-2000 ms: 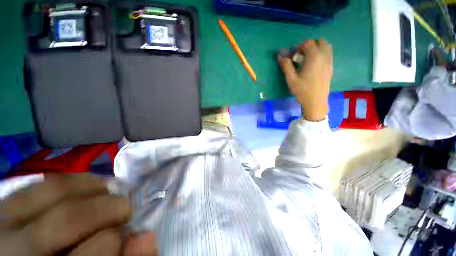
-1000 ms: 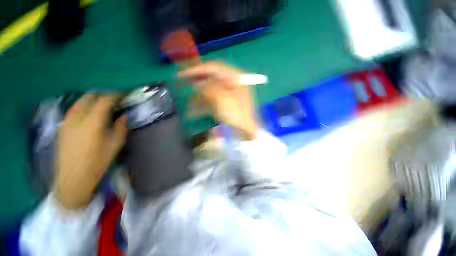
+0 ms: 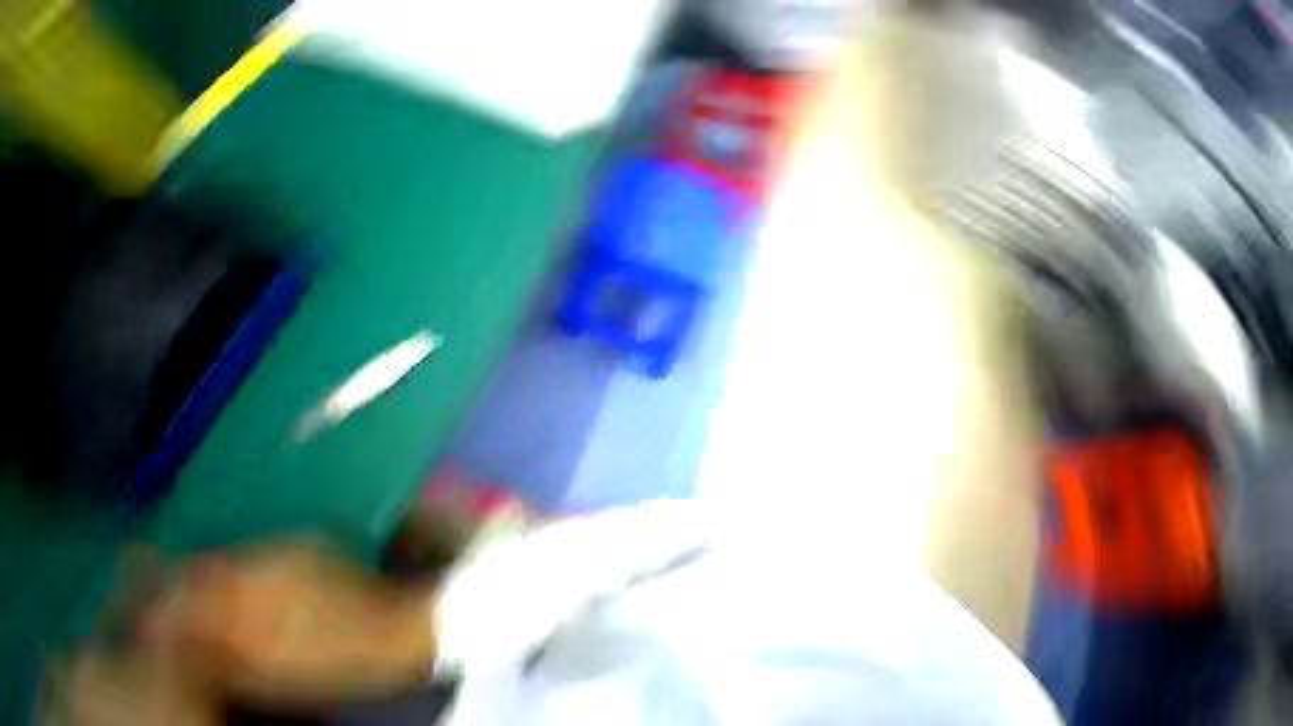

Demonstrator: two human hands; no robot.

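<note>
The picture is strongly blurred. My right hand (image 3: 284, 624) is at the lower left, its fingers near the left edge; whether it holds anything cannot be told. A dark shape shows just below it, too blurred to name. The trimming blade (image 3: 372, 383) with its white handle lies on the green mat (image 3: 411, 185), above my hand and apart from it. My left hand is not in the picture.
The blue parts tray (image 3: 220, 383) with dark contents is at the left. A white board (image 3: 496, 50) is at the top. Blue (image 3: 631, 305) and red (image 3: 730, 135) stools stand below the bench edge. An orange-red object (image 3: 1134, 518) is at the far right.
The view has swung to the right, so the tray and board now sit further left. The white-handled blade has left my right hand and lies on the mat. My left hand and the housings have left view.
</note>
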